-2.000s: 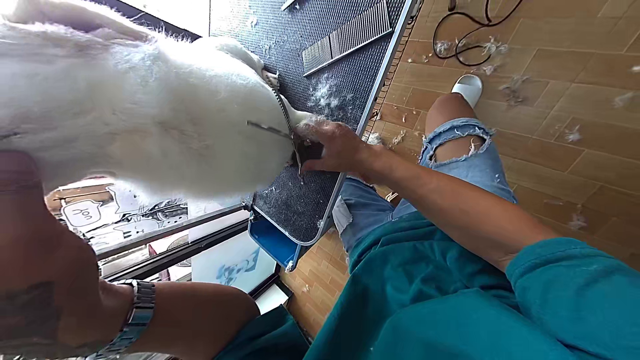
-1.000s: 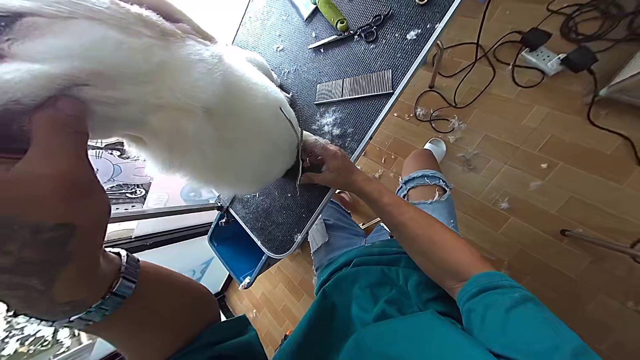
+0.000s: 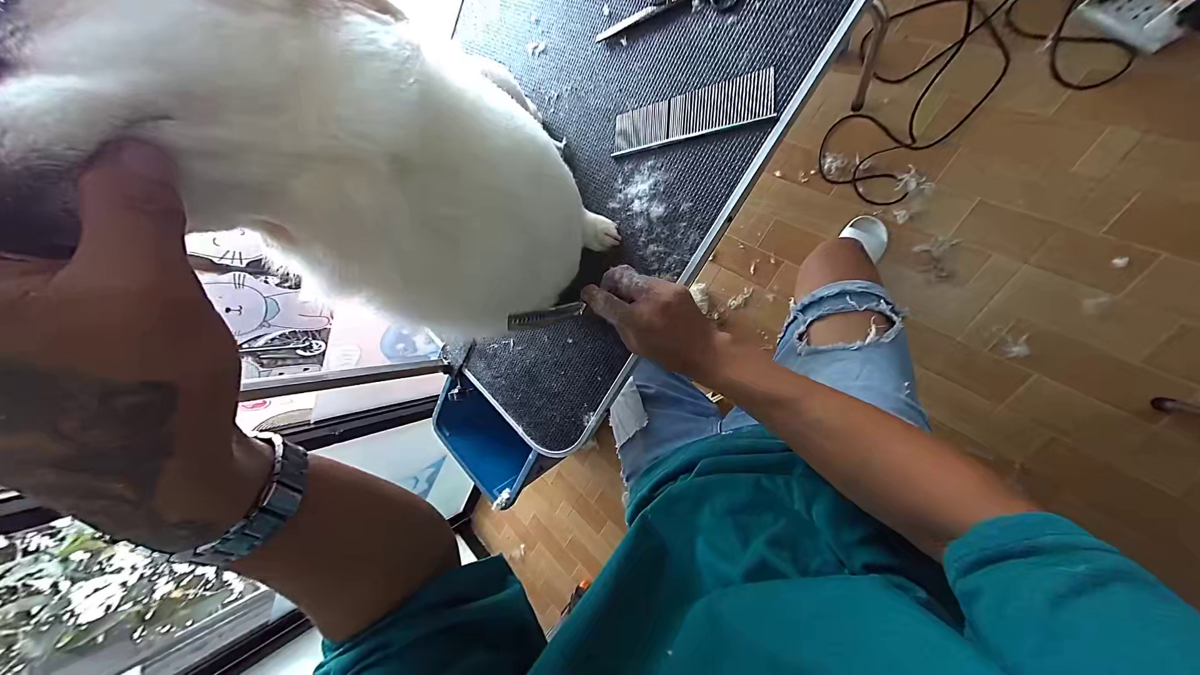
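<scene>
A white-furred dog [image 3: 403, 169] is on the black textured table [image 3: 534, 375], one small paw [image 3: 600, 232] showing beside its rounded body. My left hand [image 3: 122, 309], with a metal watch at the wrist, lies against the fur at the left, by a dark patch. Whether its fingers grip is hidden. Near the table's right edge, my right hand [image 3: 647, 314] pinches a slim toothed metal grooming tool [image 3: 546, 317], its toothed part against the lower edge of the fur. The handle is mostly hidden.
A metal comb [image 3: 694, 112] and partly visible scissors [image 3: 647, 19] lie farther up the table, with loose fur [image 3: 643, 192] below the comb. A blue bin [image 3: 483, 436] hangs at the near corner. Black cable [image 3: 905, 145] and a power strip [image 3: 1130, 23] are on the tiled floor.
The long thin blades seen upright against the fur earlier no longer show that way; a toothed part now points left from my right hand. The paw has come into sight. The view has shifted.
</scene>
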